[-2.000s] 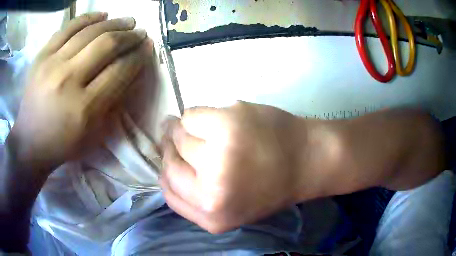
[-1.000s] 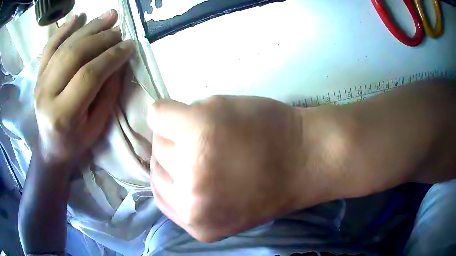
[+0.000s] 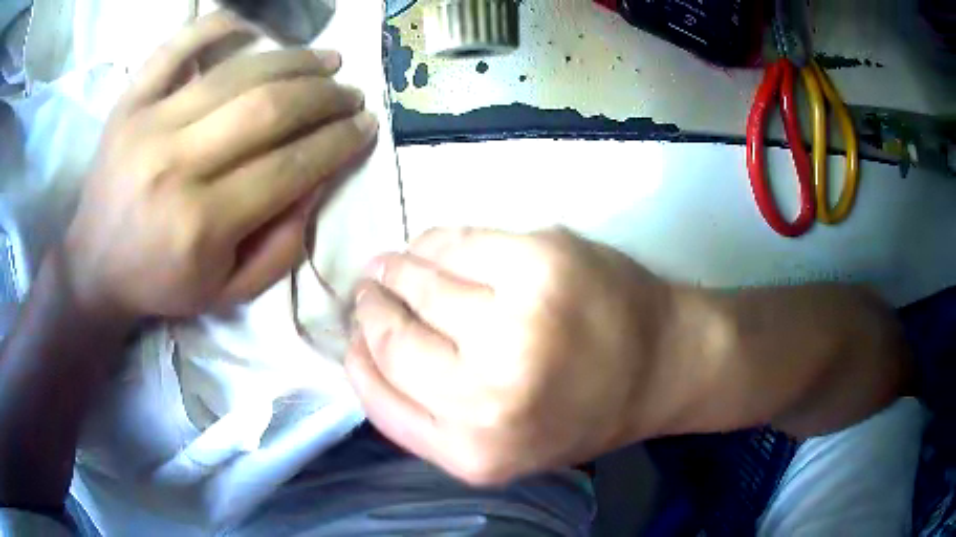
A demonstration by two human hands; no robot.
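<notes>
A white to cream cloth piece [image 3: 351,220] runs from the top of the view down between my hands and falls in folds below them. My left hand [image 3: 225,173] lies on the cloth at upper left, palm down, fingers close together; its thumb is mostly hidden under the fingers. My right hand [image 3: 503,346] holds the cloth's right edge between curled fingertips, right of and below my left hand. A dark, blurred machine part [image 3: 283,16] is just above my left fingers.
A ribbed metallic knob [image 3: 472,26] is at the top centre. Scissors with red and yellow-orange handles [image 3: 781,147] lie at upper right beside a dark pouch [image 3: 702,26]. The worn bed plate [image 3: 566,79] meets the white table [image 3: 629,189]. A dark basket [image 3: 750,472] shows at lower right.
The view has shifted, so the scissors show fully again and the ribbed knob and pouch have come into view. Both hands stay on the cloth; the folds between them have changed shape.
</notes>
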